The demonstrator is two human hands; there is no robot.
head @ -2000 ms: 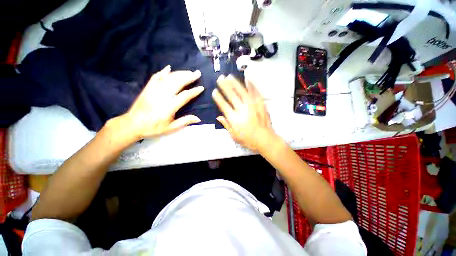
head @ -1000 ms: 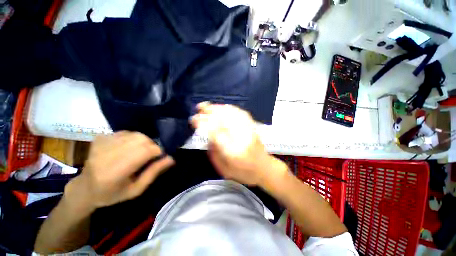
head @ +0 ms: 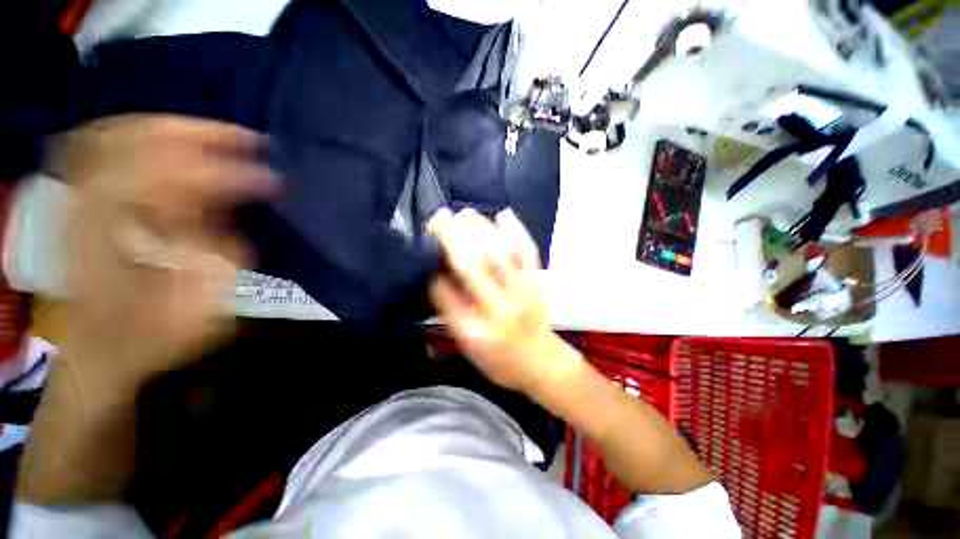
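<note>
The dark navy garment [head: 337, 158] lies in folds on the table, left of and under the presser foot area [head: 513, 137]. Part of it hangs at the front edge. My right hand [head: 490, 284] grips the garment near the front edge, fingers bent over the cloth. My left hand [head: 158, 232] is strongly blurred at the left, over the garment's left part; whether it holds cloth cannot be told. A grey lighter fold [head: 426, 190] shows in the cloth just above my right fingers.
A smartphone [head: 672, 207] lies right of the needle. The sewing machine body [head: 895, 158] has dark strips [head: 805, 147] hanging on it. A parts box [head: 832, 284] stands at the right. A red basket [head: 753, 421] is below the table edge. The white table [head: 611, 290] has a front-edge ruler.
My left hand has moved up and left from the front edge. My right hand stays near the front edge on the cloth. The garment has been pulled from flat under my hands into folds.
</note>
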